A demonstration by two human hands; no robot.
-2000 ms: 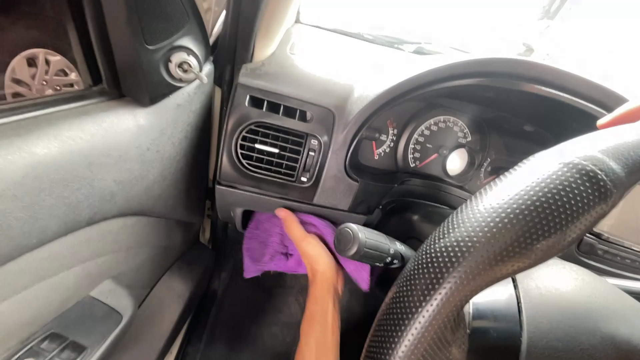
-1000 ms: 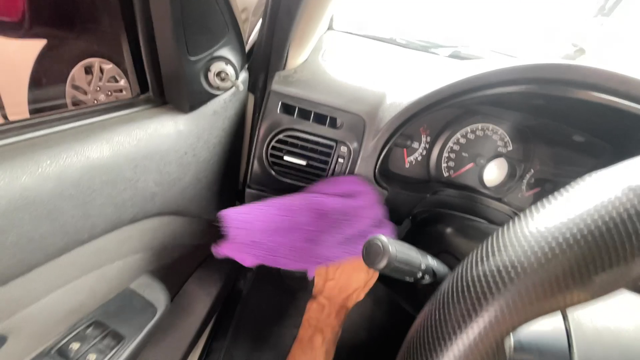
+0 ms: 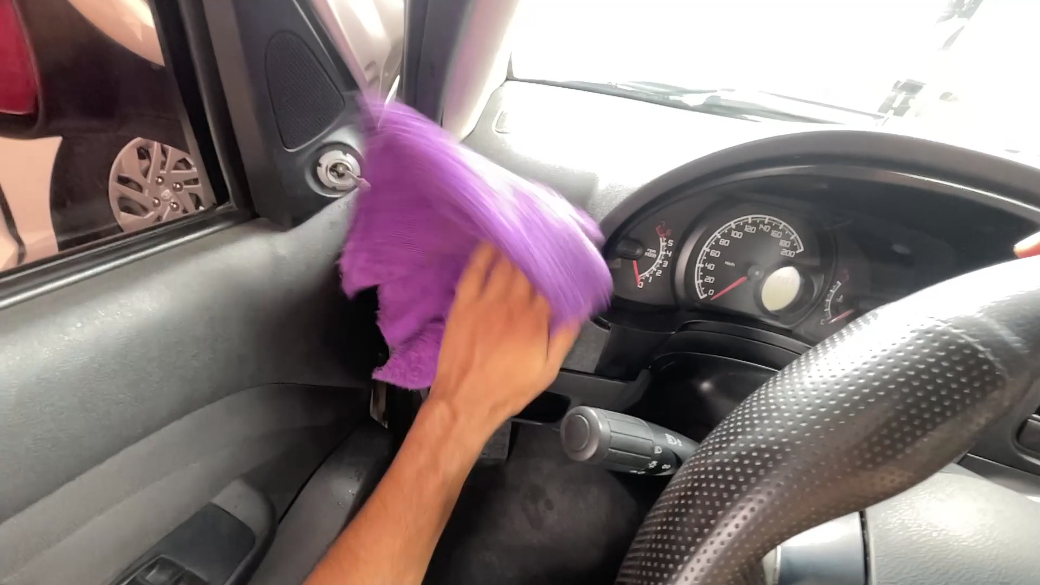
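A purple microfiber cloth (image 3: 422,236), blurred by motion, is gripped by my left hand (image 3: 500,341) in front of the left end of the dashboard. The cloth hides the side air vent and part of the dash edge by the door. Just right of the hand are the instrument cluster (image 3: 747,268) and, lower down, the steering column stalk (image 3: 621,439). Of my right hand (image 3: 1028,245) only a fingertip shows, at the right edge by the top of the steering wheel (image 3: 845,406); its grip cannot be seen.
On the left stands the door panel (image 3: 162,341) with a mirror adjuster (image 3: 338,169) and window switches (image 3: 166,569). The windshield pillar (image 3: 467,65) rises behind the cloth. Outside the side window is another car's wheel (image 3: 158,185).
My left hand has moved up with the cloth from below the side air vent to in front of it. The vent, visible earlier, is now covered.
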